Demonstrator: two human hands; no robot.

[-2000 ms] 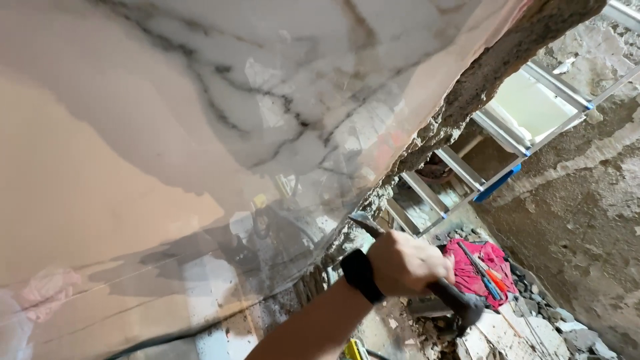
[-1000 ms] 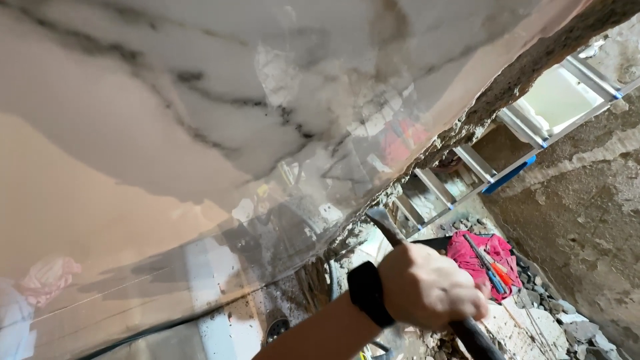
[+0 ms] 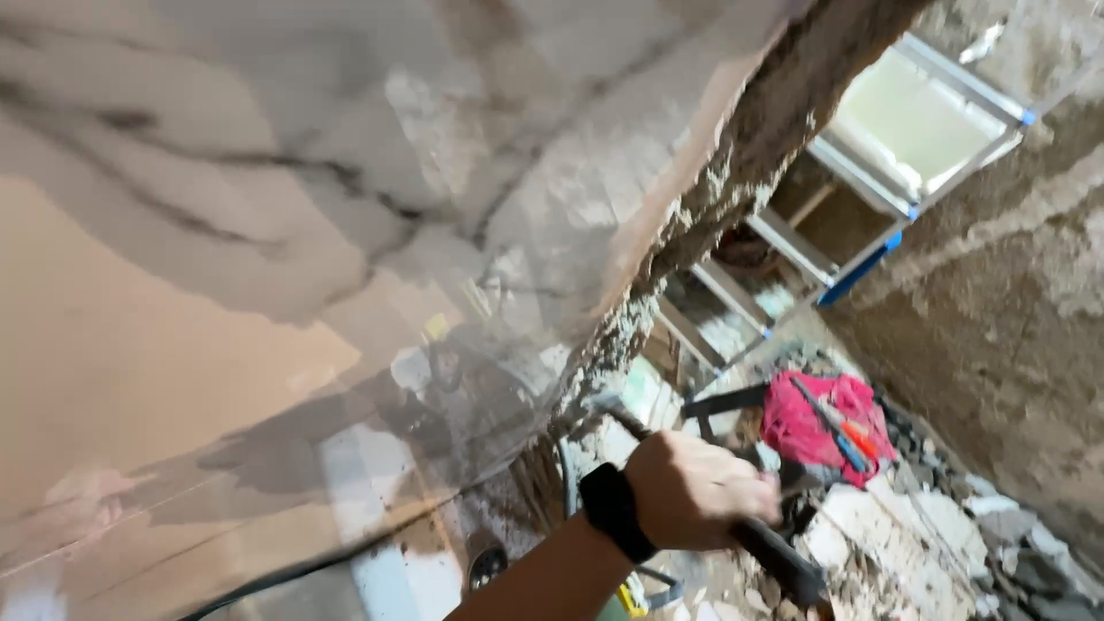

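Observation:
My right hand (image 3: 694,492), with a black watch on its wrist, is closed around a dark long-handled hand tool (image 3: 780,561). The tool's narrow metal end points up and left, close to the rough broken edge (image 3: 625,332) of a wall covering. Its thick dark end sticks out below my fist. Blur leaves its exact kind unclear. A glossy, marble-patterned wall panel (image 3: 345,198) with dark veins fills the left and the top. My left hand is out of view.
An aluminium ladder (image 3: 789,250) stands behind the broken edge. Right of my hand, a pink cloth or bag (image 3: 798,431) lies under hand tools with red and blue handles (image 3: 854,444). Broken rubble (image 3: 897,526) covers the floor by the bare rough wall (image 3: 1009,345). A dark cable (image 3: 293,573) runs along the panel's bottom.
My right hand and the tool have moved lower in the view; the tool's metal end now sits nearer the lower part of the broken edge. The grip stays closed.

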